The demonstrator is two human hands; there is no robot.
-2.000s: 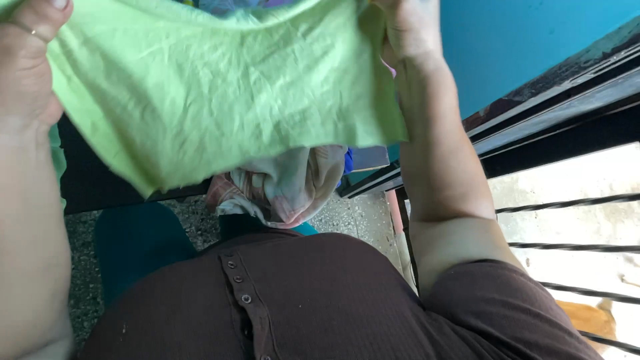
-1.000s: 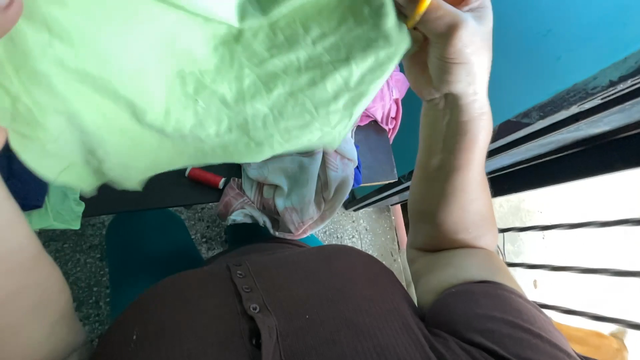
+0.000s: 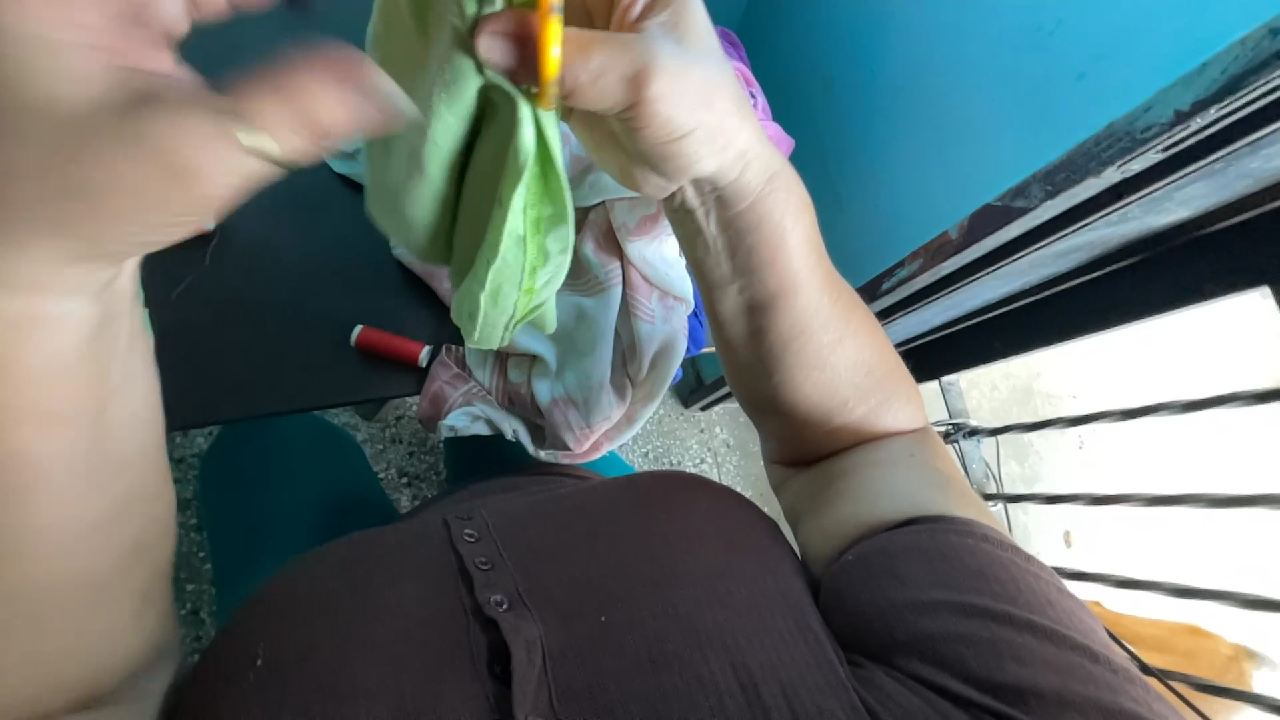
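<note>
My right hand (image 3: 650, 90) pinches a bunched light green cloth (image 3: 510, 220) at the top centre, with a thin yellow-orange stick-like thing (image 3: 549, 50) upright at its fingertips; its upper end is cut off. The cloth hangs in folds. Blurred and near the camera, my left hand (image 3: 170, 130) has its fingers apart and holds nothing visible; it wears a ring. Beneath the green cloth, a pale cloth with pink patterning (image 3: 610, 330) drapes over the edge of a black table (image 3: 270, 290). A spool of red thread (image 3: 390, 345) lies beside it on the tabletop.
Pink-purple cloth (image 3: 750, 90) shows behind my right wrist, and blue cloth (image 3: 696, 325) beside the patterned one. A blue wall (image 3: 960, 100) and a dark frame with twisted metal bars (image 3: 1130, 410) stand at the right. Part of an orange-brown animal (image 3: 1180, 645) is visible beyond the bars.
The green cloth, earlier spread between both hands, now hangs bunched from my right hand. My left hand has let go of it. The black tabletop and red spool show more fully.
</note>
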